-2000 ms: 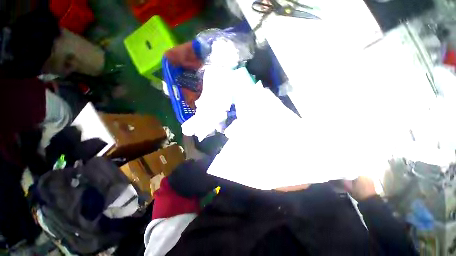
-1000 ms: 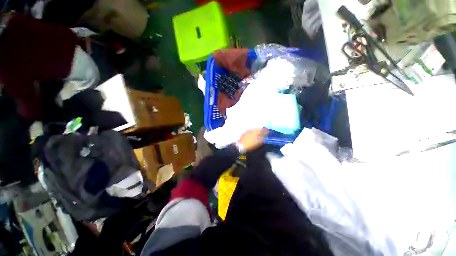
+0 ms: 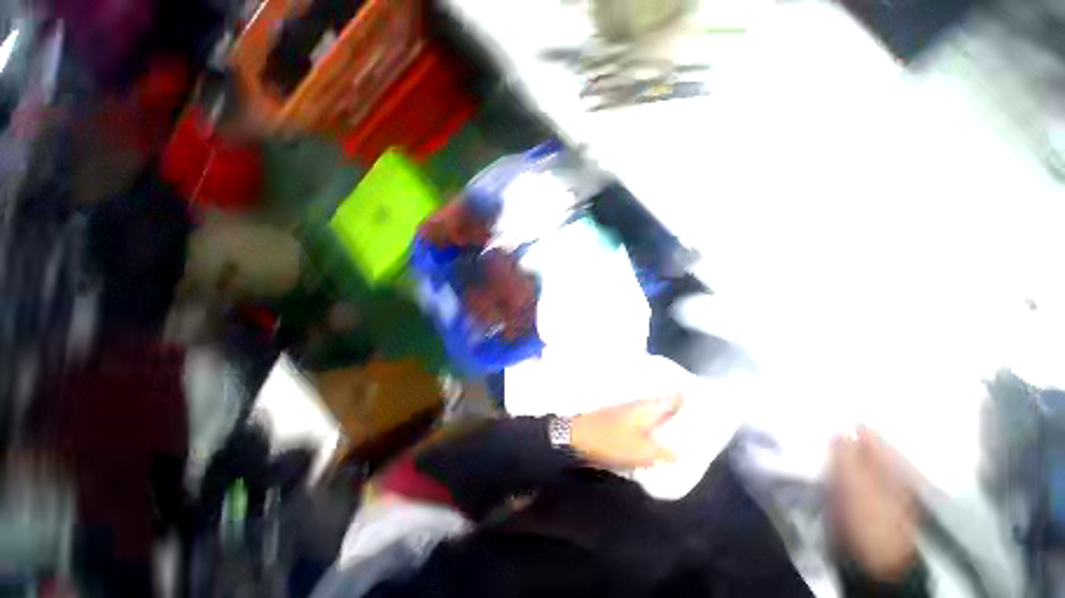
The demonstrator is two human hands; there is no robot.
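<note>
White fabric pieces (image 3: 590, 304), overexposed, hang from the blue plastic basket (image 3: 473, 345) toward my lap. My left hand (image 3: 625, 435), with a watch band at the wrist, lies on the white cloth at the lap; the bright cloth hides whether its fingers grip it. My right hand (image 3: 874, 502) is at the lower right, blurred, over the edge of the white area. Its fingertips run into the glare, so its hold cannot be told.
A white table (image 3: 841, 210) fills the upper right, with blurred dark shears (image 3: 654, 90) on it. A lime green stool (image 3: 385, 216), red and orange crates (image 3: 426, 105) and a brown carton (image 3: 380, 403) stand on the left. The view is motion-blurred.
The view has swung. My left hand has moved from the basket's near edge to the cloth at my lap. White cloth now reaches from the basket to that hand. My right hand has come into view.
</note>
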